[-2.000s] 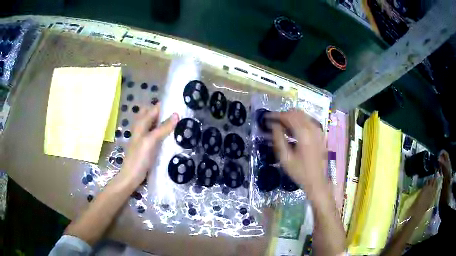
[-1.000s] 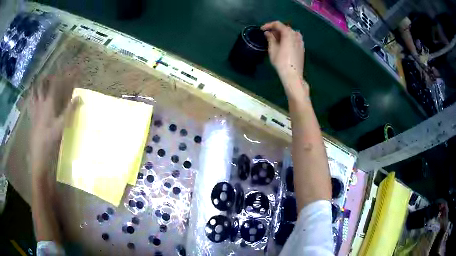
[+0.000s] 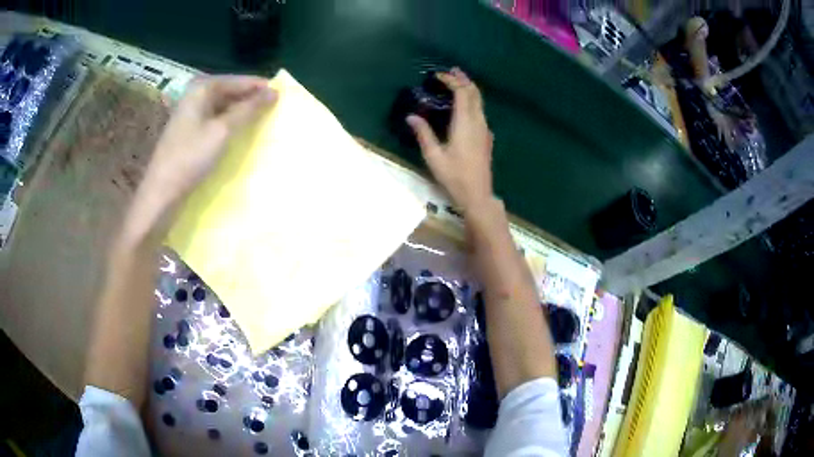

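My left hand pinches the top corner of a pale yellow sheet, which is lifted over the brown board and reaches the belt's edge. My right hand is around a black cylindrical housing standing on the green belt, with thumb and fingers at its sides. Black round pads lie in rows on clear film at the lower middle, partly under my right forearm. A whitish film roll lies beside them, its upper part hidden by the sheet.
Punched-out dots lie on glaring film at lower left. More housings stand on the belt. A pale post crosses at right, above a yellow sheet stack. A spare pad pack is far left. Another person's hand shows at upper right.
My left hand has picked up the yellow sheet from the board and raised it to the right. My right hand has moved from the housing's rim to around its side.
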